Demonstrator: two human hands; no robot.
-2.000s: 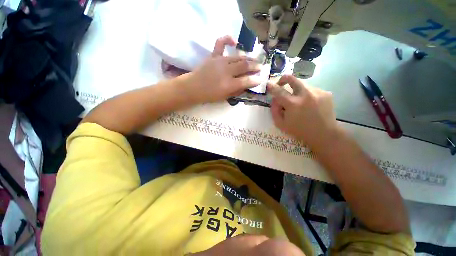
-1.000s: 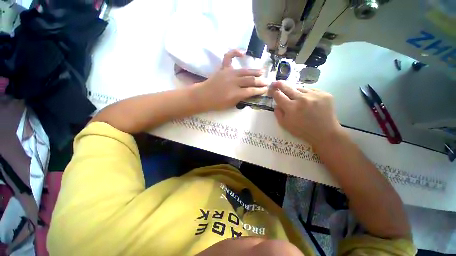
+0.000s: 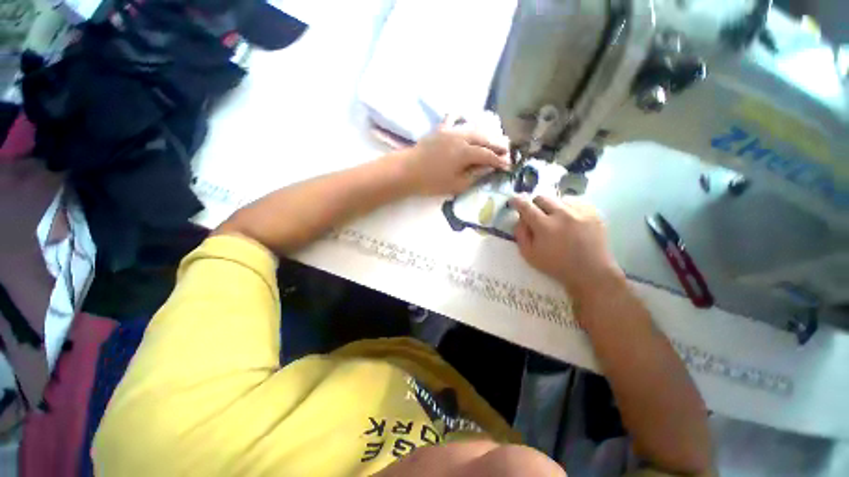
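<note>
The white panel lies on the machine table behind and left of the needle, with a mauve edge showing at its near side. My left hand rests at the panel's near corner, its fingertips beside the presser foot. My right hand is just right of the needle plate, fingers bent, fingertips low near the plate's front edge. A small pale area with a dark edge shows between the hands. Whether the fingers grip fabric is hidden and blurred.
The sewing machine head fills the upper right. Thread snips with red handles lie right of my right hand. Black cut pieces are heaped at left, with mauve and white pieces below. A printed ruler runs along the front edge.
The view has shifted, so the machine and table appear lower. My hands have moved slightly apart, and the plate area between them shows more. The black strip by the needle is now mostly hidden.
</note>
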